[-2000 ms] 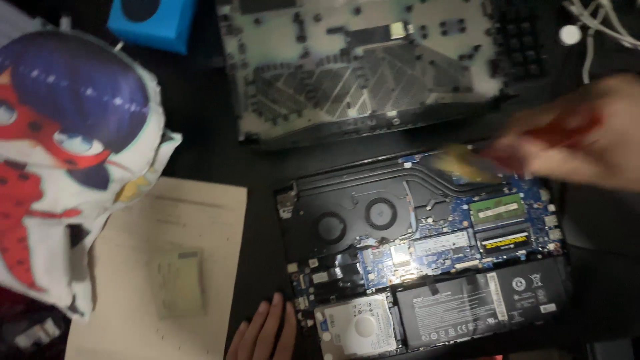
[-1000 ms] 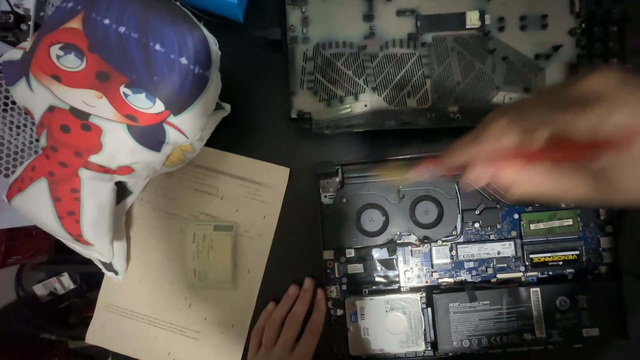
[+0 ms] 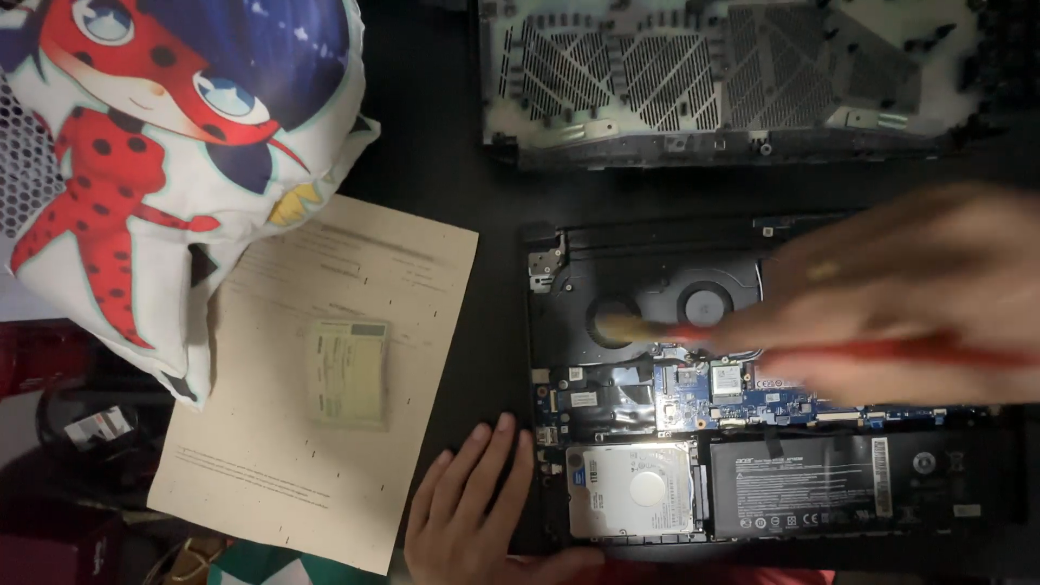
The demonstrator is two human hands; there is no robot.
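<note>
An opened laptop base (image 3: 561, 341) lies on the dark table with its inside showing: two cooling fans, a blue circuit board (image 3: 678, 406), a hard drive (image 3: 632, 490) and an Acer battery (image 3: 800, 487). My right hand (image 3: 902, 309), blurred, is closed around a small brush (image 3: 691, 331) with a red handle. The brush's yellowish bristles are over the left fan (image 3: 615, 321). Part of the board and the laptop's right side are hidden under this hand. My left hand (image 3: 475, 496) rests flat at the laptop's left edge, fingers slightly apart, holding nothing.
Beyond the laptop lies its detached bottom cover (image 3: 626, 142), vents showing. To the left, a printed sheet of paper (image 3: 244, 414) has a small clear packet (image 3: 349, 374) on it. A cartoon-figure pillow (image 3: 179, 244) overlaps the sheet's upper corner. Cables and a dark red object are at the far left.
The brush in my right hand has moved from the laptop's upper right part to its left fan. My left hand stays beside the laptop's left edge. The view has shifted.
</note>
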